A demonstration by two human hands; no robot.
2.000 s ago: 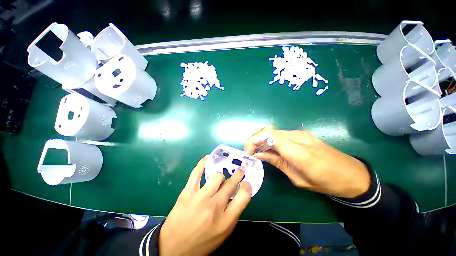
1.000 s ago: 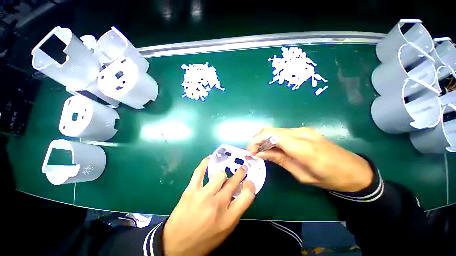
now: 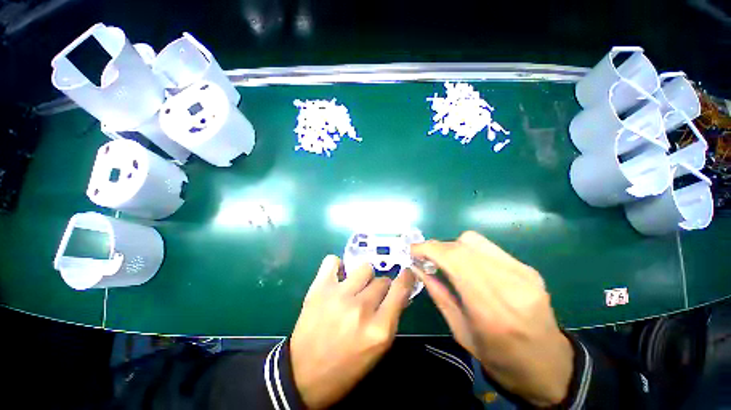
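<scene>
A white plastic housing (image 3: pixel 383 242) stands at the front middle of the bench, its slotted end face up. My left hand (image 3: pixel 346 320) holds it from the near left side, fingertips on the end face. My right hand (image 3: pixel 489 308) is at its right side, thumb and fingers pinched around a small clear or grey tool (image 3: pixel 427 266) that touches the right part of the end face. The tool's tip and the spot under the fingers are hidden.
Green bench (image 3: pixel 264 272). Two piles of small white parts, left (image 3: pixel 324 126) and right (image 3: pixel 461 113), lie beyond my hands. White housings lie at left (image 3: pixel 136 180) and stand at right (image 3: pixel 597 176). Orange-brown wires (image 3: pixel 713 116) are far right. A paper label (image 3: pixel 616 297) lies front right.
My right hand has turned and swung lower, its wrist nearer the front edge. My left hand has shifted slightly right. The view has shifted, bringing the label and more wires into sight.
</scene>
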